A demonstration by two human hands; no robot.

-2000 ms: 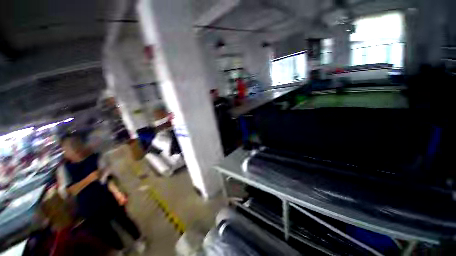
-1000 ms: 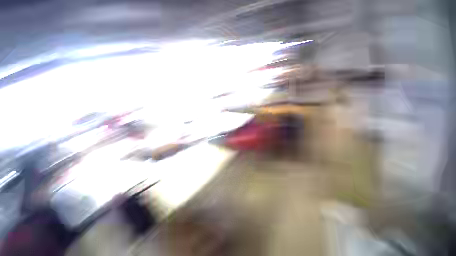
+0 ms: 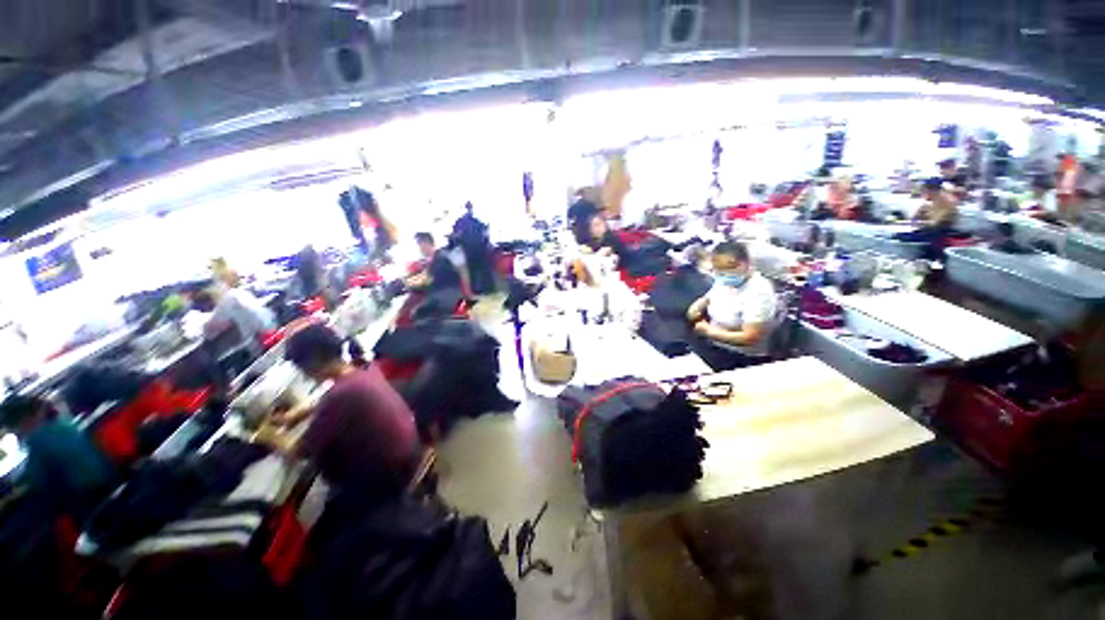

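Neither of my hands is in the picture. Nearest in front of me, a black tied bundle of cut pieces (image 3: 636, 442) with a red tie lies on the left end of a pale table (image 3: 812, 424). A small dark object (image 3: 706, 390) lies on the table just behind the bundle; it is too small to name. A large dark garment pile (image 3: 406, 563) fills the lower left, beside a seated person in a dark red top (image 3: 364, 424).
A person in a white top and mask (image 3: 742, 315) sits behind the pale table. Sewing lines run left and right. A red basket (image 3: 1018, 412) stands at the right. Dark scraps (image 3: 527, 545) lie on the aisle floor. Yellow-black tape (image 3: 933, 535) marks the floor at right.
The view has swung left, through a blurred frame, from the pillar and plastic-wrapped fabric rolls to the sewing floor. The tied bundle and pale table are now seen clearly.
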